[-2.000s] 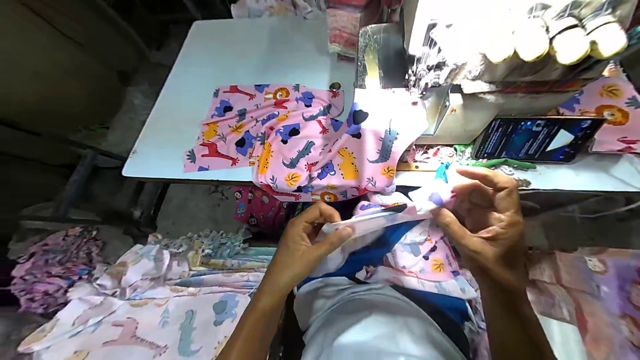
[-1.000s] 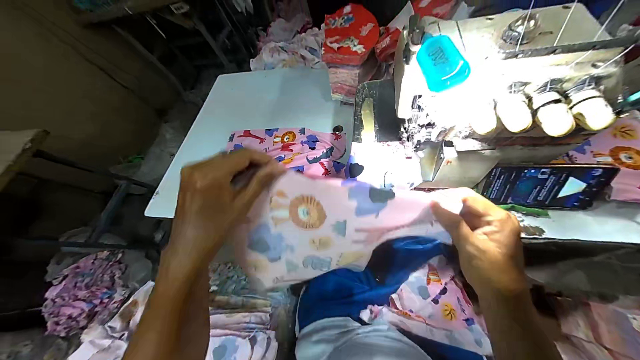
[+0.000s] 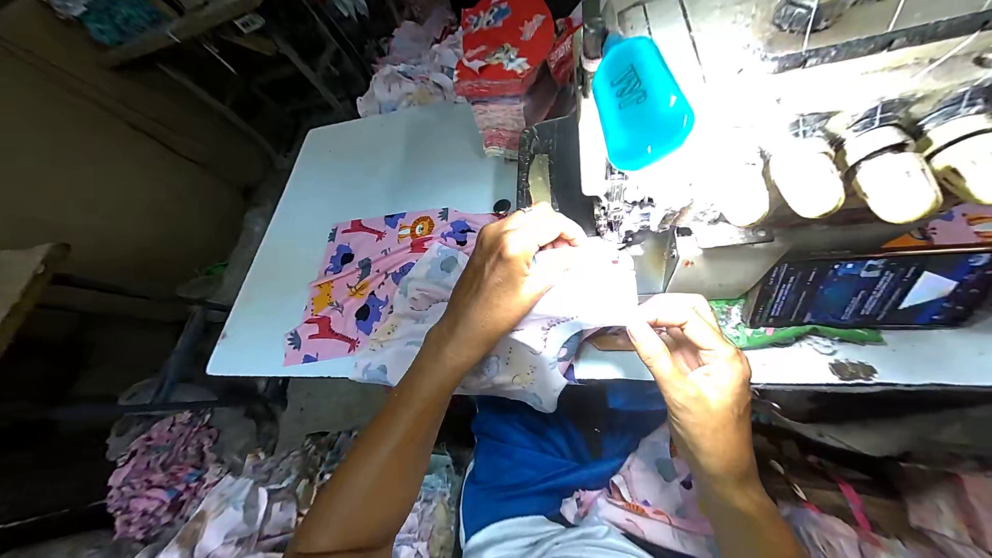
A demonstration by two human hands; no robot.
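Observation:
A pale animal-print fabric piece [image 3: 504, 364] lies partly on the white table, its upper edge near the needle area of a sewing machine [image 3: 643, 209]. My left hand [image 3: 515, 271] is on this fabric, fingers bent over it, just left of the machine's presser area. Between the thumb and fingers of my right hand [image 3: 686, 349] is the fabric's right edge, in front of the machine bed. Under and left of the pale piece lies a pink fabric [image 3: 372, 271] printed with giraffes, elephants and a lion. Bright light washes out the fabric near the needle.
A blue translucent plastic guard [image 3: 642, 105] is on the machine head, with thread cones or knobs [image 3: 806, 178] to its right. A phone [image 3: 876, 291] with a lit screen leans by the machine. Red and white fabric stacks [image 3: 504, 77] stand behind the white table [image 3: 287, 256]; cloth heaps [image 3: 163, 473] lie below.
Both hands have moved the pale fabric from above my lap up to the sewing machine. It was stretched between them one second ago; now it rests partly over the pink fabric.

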